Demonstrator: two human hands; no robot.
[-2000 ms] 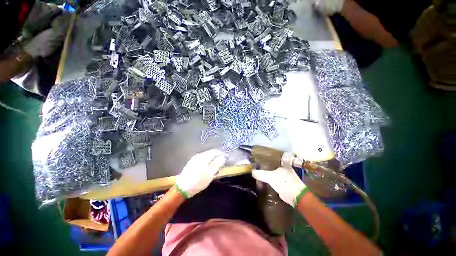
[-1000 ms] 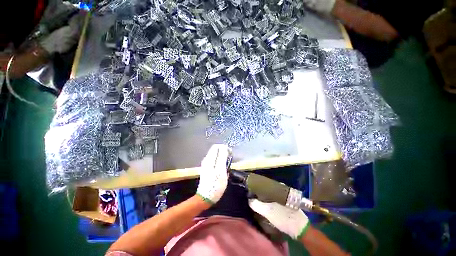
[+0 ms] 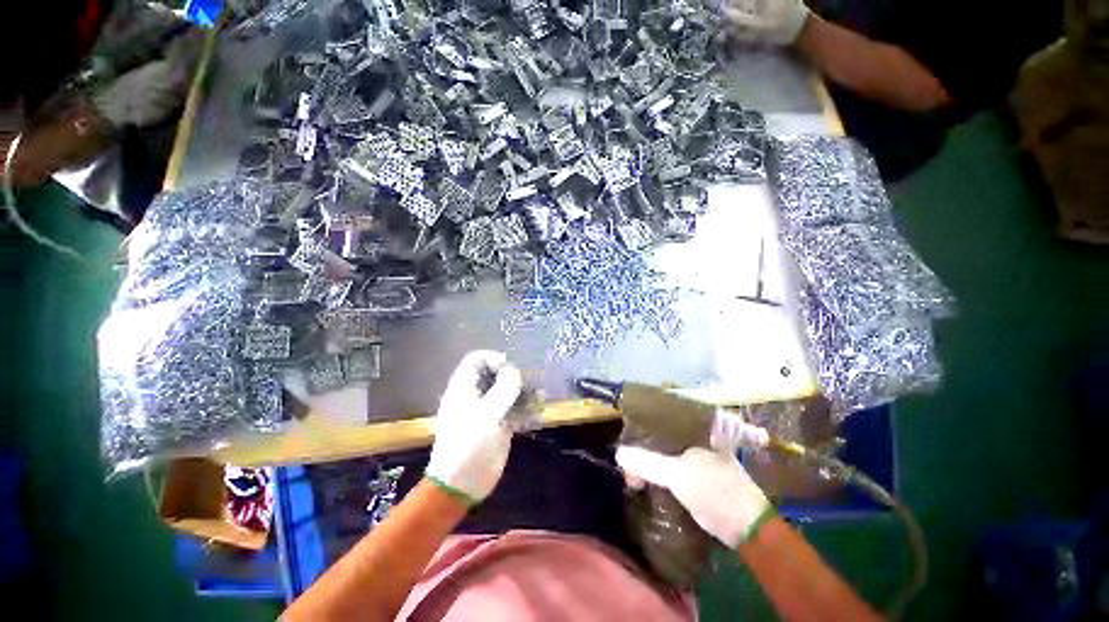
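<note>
My left hand (image 3: 474, 428), in a white glove with a green cuff, pinches a small dark metal bracket (image 3: 489, 377) at the table's near edge. Its exact shape is blurred. My right hand (image 3: 699, 480), gloved too, holds the olive-brown air screwdriver (image 3: 666, 419) from below. Its dark nose (image 3: 596, 389) points left toward my left hand, with a gap between them. A loose pile of thin screws (image 3: 602, 292) lies behind the tool. A large heap of perforated metal brackets (image 3: 487, 158) covers the far part of the table.
Clear bags of small silver pieces lie at the left (image 3: 183, 328) and right (image 3: 851, 273). A thin T-shaped piece (image 3: 761, 273) lies at the right. A cardboard box (image 3: 195, 498) and blue bins (image 3: 296, 522) stand below. Other people's gloved hands show at the far left (image 3: 146, 95) and far right (image 3: 769, 18).
From one second ago, the screwdriver has risen over the table edge and its nose has parted from my left hand. My left hand has moved slightly left, now showing the bracket in its fingers.
</note>
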